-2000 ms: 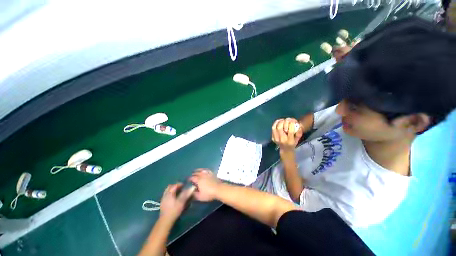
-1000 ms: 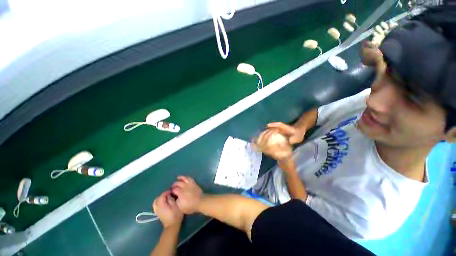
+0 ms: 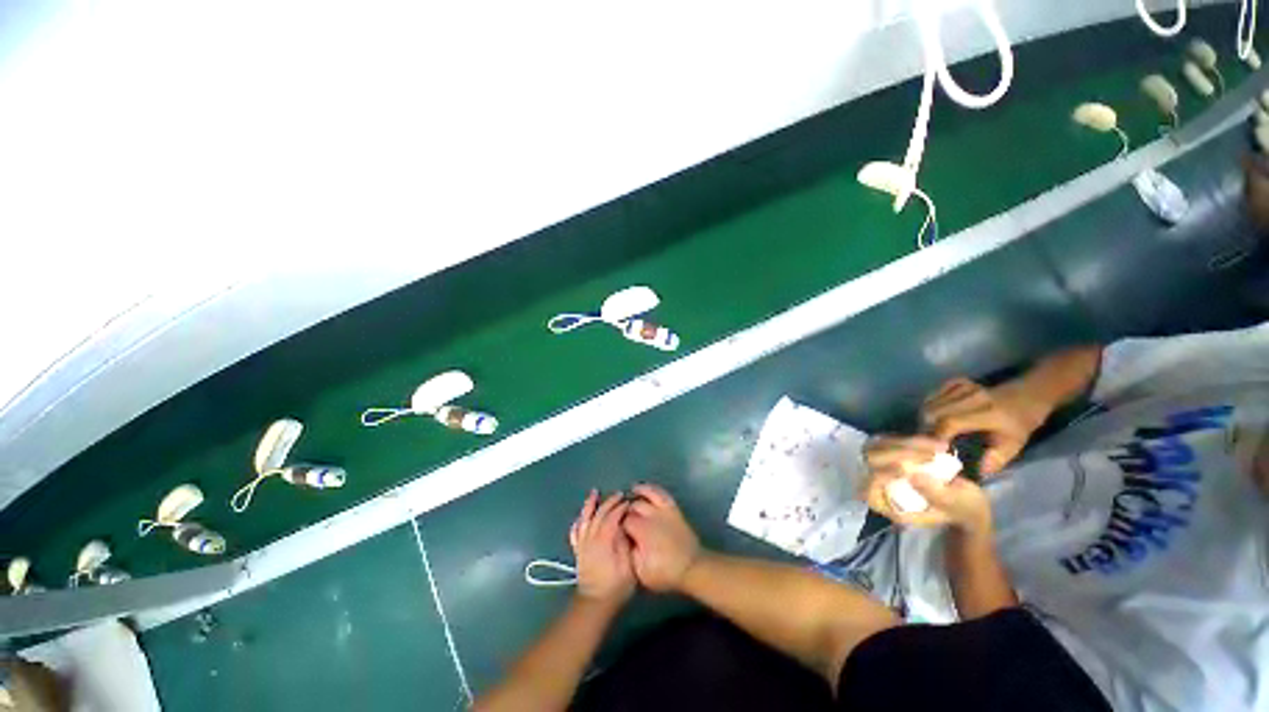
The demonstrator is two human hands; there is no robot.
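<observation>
My left hand [image 3: 603, 547] and my right hand [image 3: 660, 537] are pressed together above the dark green bench. Their fingers are closed around a small piece that is almost wholly hidden. A thin white cord loop [image 3: 548, 572] sticks out to the left from under my left hand and lies over the bench. My right arm, in a black sleeve, comes in from the lower right.
Corded charms [image 3: 443, 394] lie spaced along the green belt behind a pale rail [image 3: 571, 434]. A marked white sheet [image 3: 800, 480] lies right of my hands. A neighbour's hands [image 3: 935, 473] hold a whitish piece. White loops [image 3: 974, 63] hang from the shelf.
The view has turned left, so the scene has shifted right and the neighbour's head is out of view. My hands stay pressed together; the dark item between them earlier is now hidden.
</observation>
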